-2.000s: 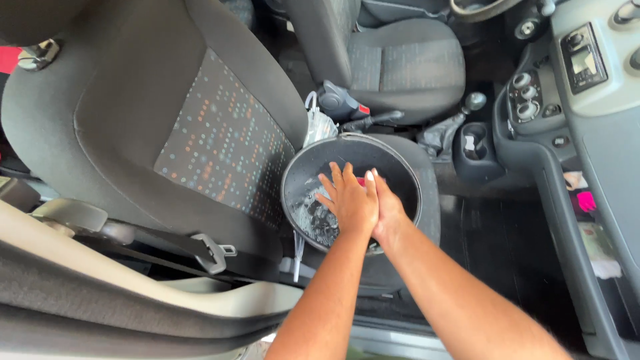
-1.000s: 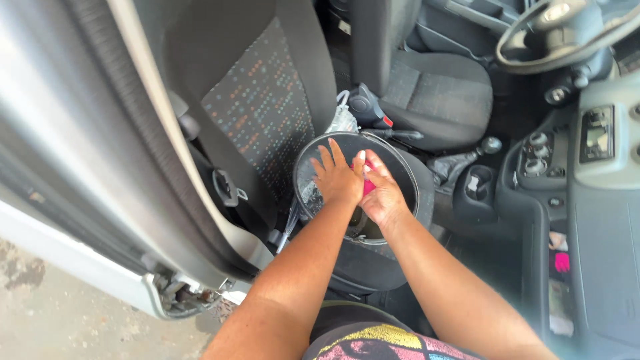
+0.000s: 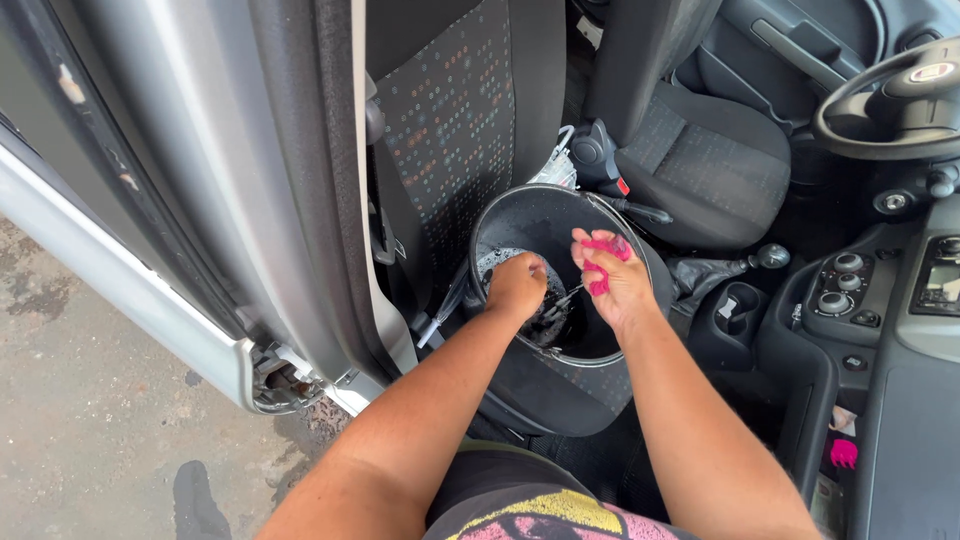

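A black bucket [image 3: 600,358] with a wire handle stands on the car's front passenger seat [image 3: 450,142], foamy water [image 3: 551,319] at its bottom. Over the bucket's right side, my right hand [image 3: 615,277] squeezes a wet pink cloth [image 3: 606,259], and water runs down from it. My left hand [image 3: 517,285] is above the foam at the left, its fingers curled; whether anything is inside them cannot be seen.
The door frame [image 3: 315,187] rises close on the left. Behind the bucket lies a clear plastic item [image 3: 556,169]. The handbrake lever [image 3: 645,212], gear lever [image 3: 769,256], steering wheel [image 3: 892,97] and dashboard [image 3: 911,405] are to the right. A pink object [image 3: 844,453] sits in the dashboard tray.
My hands were together over the bucket and are now apart, the left one to the left. The pink cloth shows more fully in my right hand. The view has shifted.
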